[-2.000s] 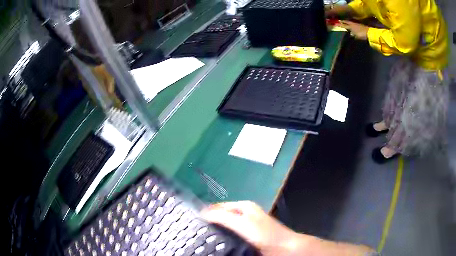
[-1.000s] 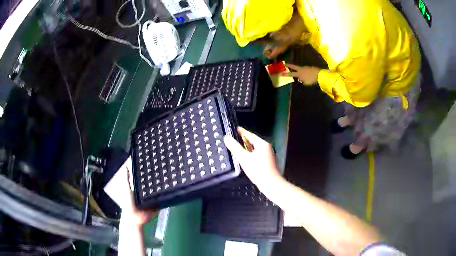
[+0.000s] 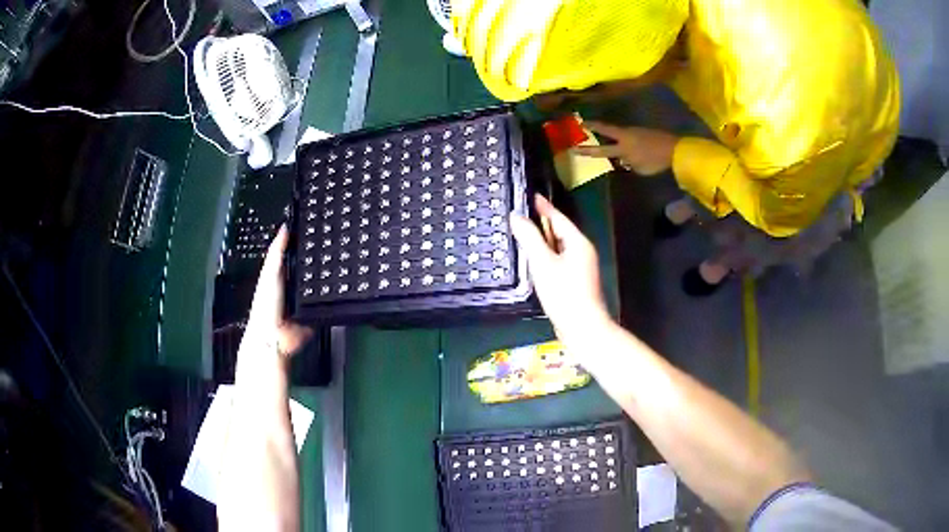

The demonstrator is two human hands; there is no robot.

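Observation:
A black component tray [image 3: 406, 302] with rows of filled round pockets lies level over the tray stack [image 3: 537, 187]. My left hand [image 3: 279, 301] grips its left edge. My right hand [image 3: 552, 249] grips its right edge, thumb on the rim. Whether the tray rests fully on the stack is hidden. A second tray [image 3: 499, 509], partly filled with small silver-white components in its upper rows, lies on the green bench nearer to me.
A yellow printed case [image 3: 529, 371] lies between stack and second tray. A coworker in yellow [image 3: 791, 104] holds a red and cream card [image 3: 579, 151] beside the stack. A white fan [image 3: 244, 91] stands back left. White paper [image 3: 213, 449] lies under my left forearm.
The held tray has moved away from me from above the second tray to over the stack and is now level. The yellow case has come into view.

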